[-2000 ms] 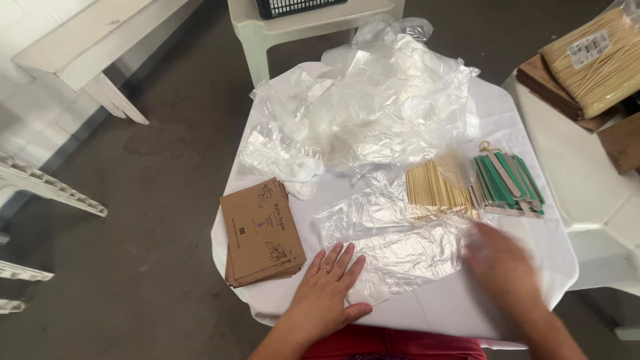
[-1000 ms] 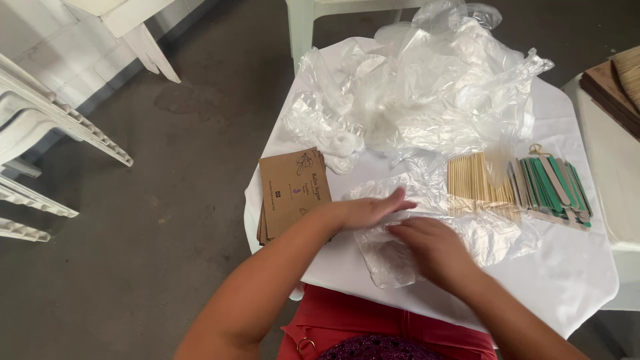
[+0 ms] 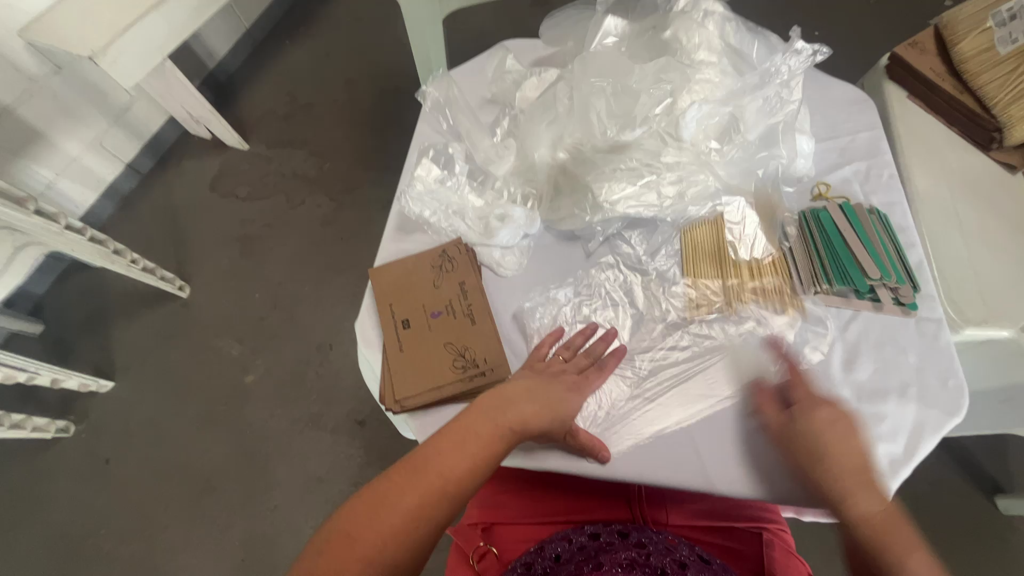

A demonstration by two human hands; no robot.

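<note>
My left hand [image 3: 564,384] lies flat with spread fingers on a clear plastic bag [image 3: 672,392] at the near side of the table. To its right, my right hand [image 3: 800,416] is blurred, above the bag's right part; whether it grips the plastic cannot be told. Wooden sticks [image 3: 720,264] lie in a row behind the bag, partly under clear plastic. A bundle of green and grey nail files [image 3: 856,248] rests beside them. A stack of printed brown cards [image 3: 436,328] sits left of my left hand.
A large heap of clear plastic bags [image 3: 640,128] covers the back of the white-clothed table [image 3: 912,384]. At right, a white plastic chair [image 3: 944,216] bears packed wooden sticks [image 3: 988,64] and brown cards [image 3: 944,96]. More white chairs [image 3: 80,232] stand at left.
My hands were close together over the bag a second ago. They are now apart, the left one flat on the plastic and the right one farther right.
</note>
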